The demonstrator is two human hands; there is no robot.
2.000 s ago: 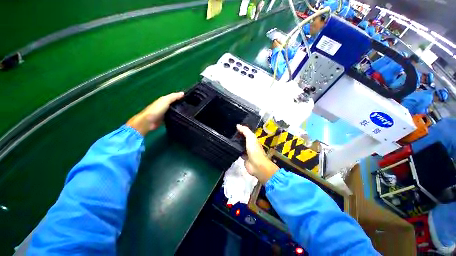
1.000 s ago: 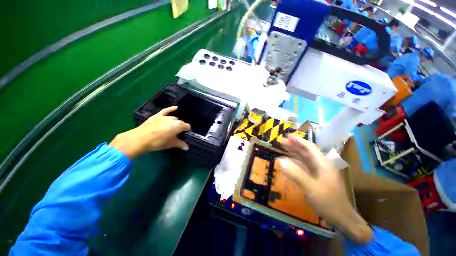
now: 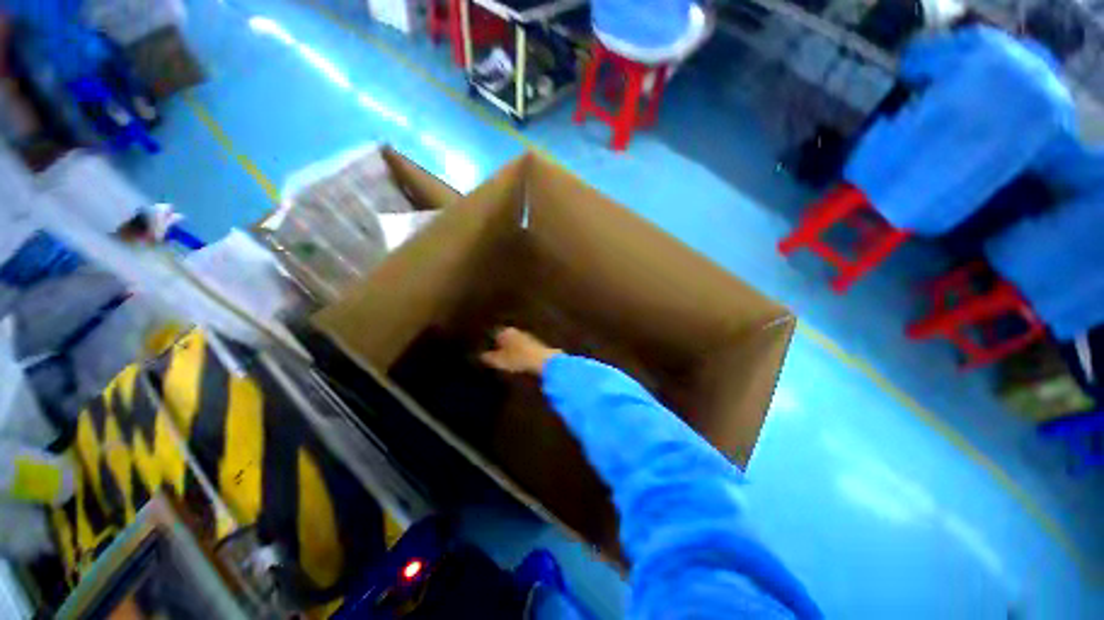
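Observation:
My right hand (image 3: 521,351) reaches down inside a large open brown cardboard carton (image 3: 660,260). Its fingers are at the edge of a dark part (image 3: 446,366) low in the carton's left side. The fingertips are small and blurred against the dark, so I cannot tell whether they grip it. My left hand is out of the picture. The corner of the fixture frame (image 3: 139,563) shows blurred at the bottom left.
The hazard-taped platform (image 3: 242,436) and the panel's red light (image 3: 413,568) lie left of the carton. A smaller carton with clear plastic (image 3: 345,218) stands behind it. Red stools (image 3: 847,236), a cart (image 3: 521,55) and blue-clad people (image 3: 956,133) are beyond on the blue floor.
The view has swung right and down, from the bench to the carton. My right hand has moved from above the fixture into the carton. My left hand and the stack of housings have left the picture.

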